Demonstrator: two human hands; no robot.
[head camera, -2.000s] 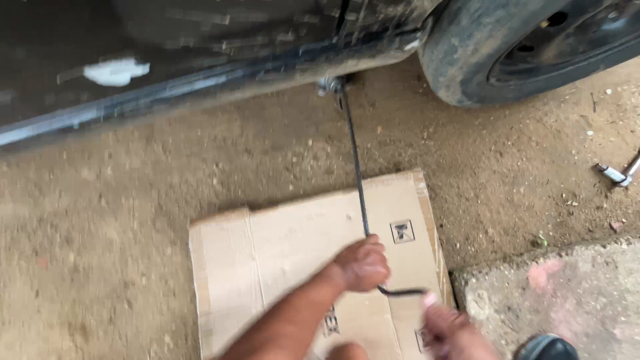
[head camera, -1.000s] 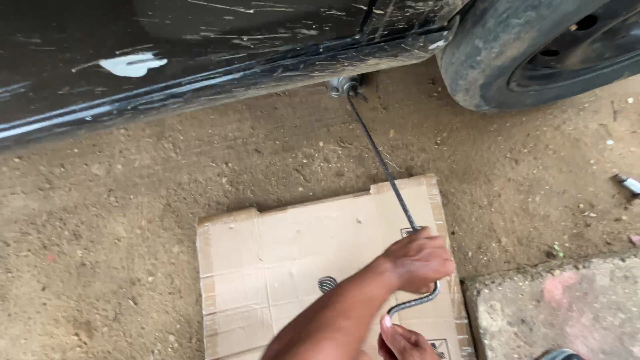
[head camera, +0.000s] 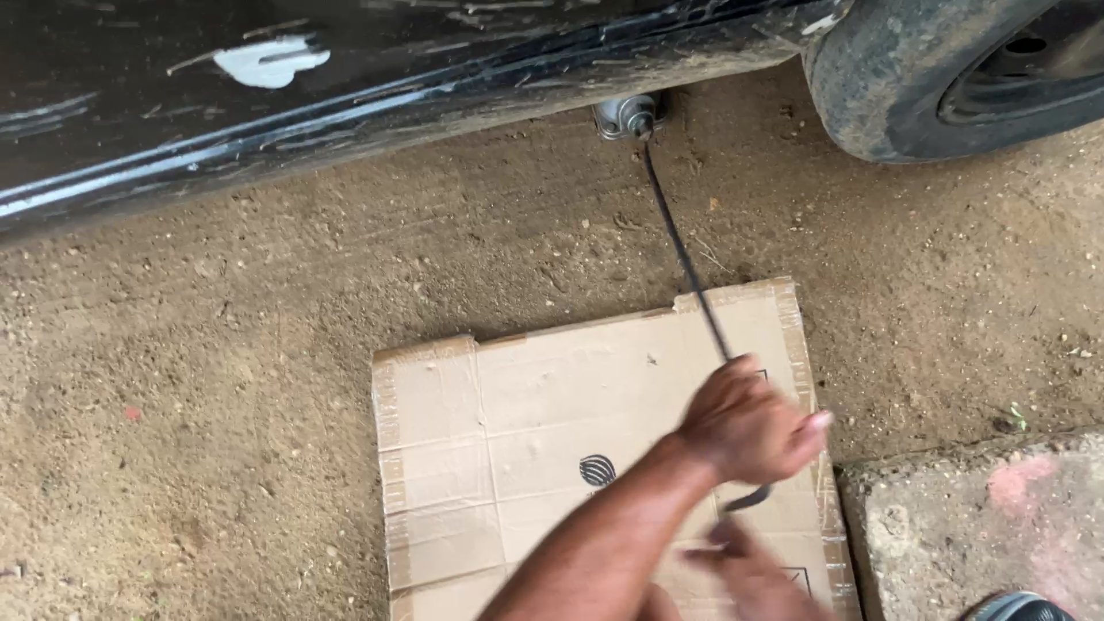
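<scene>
A dark metal crank rod (head camera: 675, 237) runs from a jack (head camera: 628, 116) at the car's lower edge down over a flattened cardboard box. My left hand (head camera: 750, 423) is closed around the rod near its lower end, thumb pointing right. Below it, the rod's bent handle shows for a short length. My right hand (head camera: 746, 565), blurred, is at the end of that bend with its fingers around it; the exact grip is hard to see. Part of the jack is hidden under the car.
The black car's side (head camera: 431, 78), scuffed and with a white patch, spans the top. A wheel (head camera: 906, 95) stands at the upper right. The cardboard (head camera: 552, 388) lies on dirt ground. A concrete slab (head camera: 949, 517) and the tip of a shoe (head camera: 1022, 606) are at the lower right.
The rod's bent handle has changed its direction between frames, and my right hand has moved with it. My left hand stays around the rod. The wrench at the right edge has left the view.
</scene>
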